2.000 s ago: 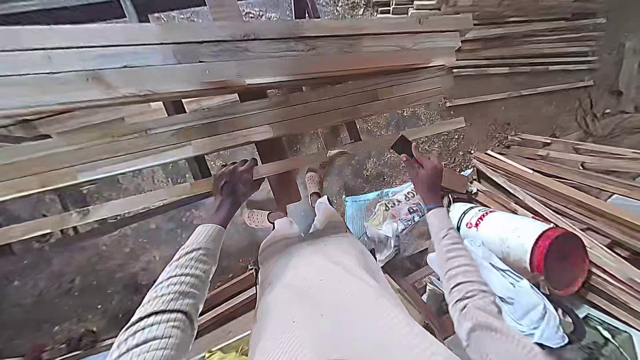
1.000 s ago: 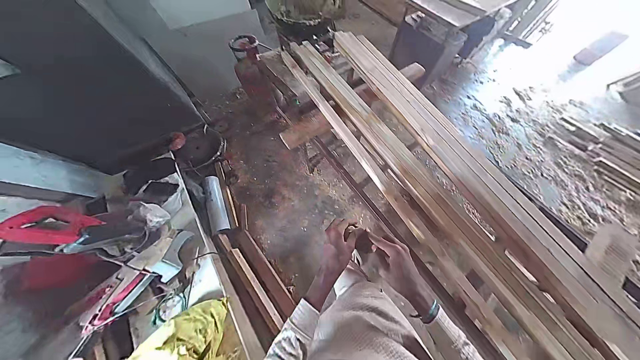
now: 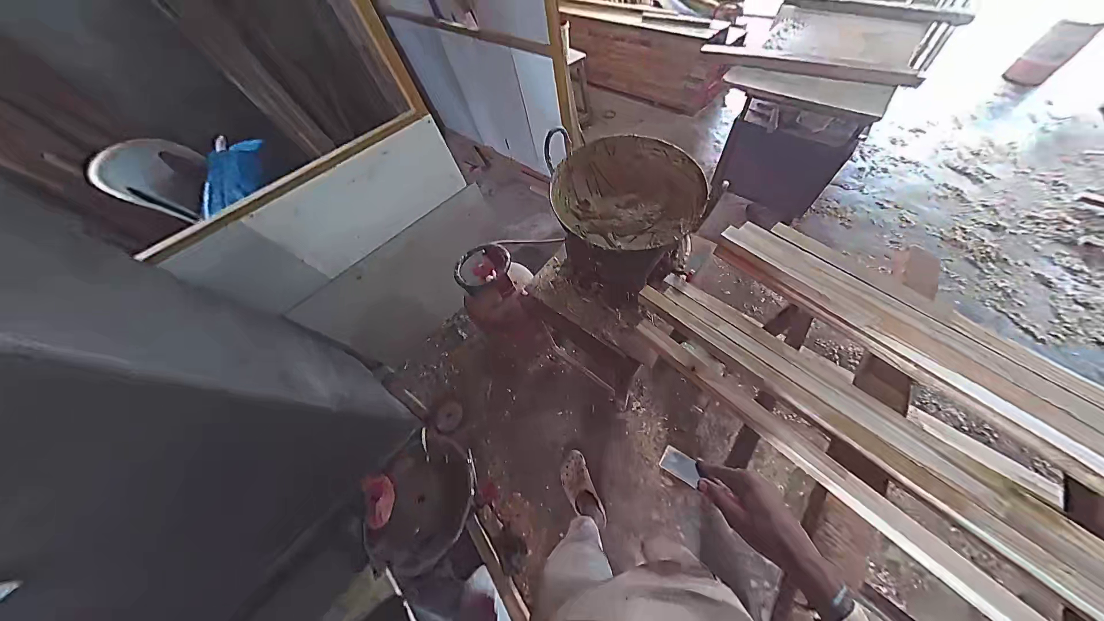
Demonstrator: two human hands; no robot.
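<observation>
My right hand (image 3: 749, 507) is at the lower right, its fingers closed on a small flat rectangular piece (image 3: 680, 467) whose pale face shows; its material is not certain. Just to the right of that hand, long planed wooden strips (image 3: 828, 414) lie side by side across supports, running from the middle of the view to the lower right corner. My left hand is out of view. Ahead, past the near ends of the strips, a large metal pan (image 3: 630, 194) with a loop handle stands on a dark base, its inside coated with residue.
A red gas cylinder (image 3: 509, 323) with a ring collar stands left of the pan. A dark round basin (image 3: 423, 509) sits at the lower left, near a grey wall (image 3: 172, 431). Wood shavings litter the floor. A dark cabinet or bench (image 3: 789, 155) stands at the upper right.
The view has swung away from the stacked strips toward the pan. My left hand, at a strip two seconds ago and close to my right hand one second ago, has left the view.
</observation>
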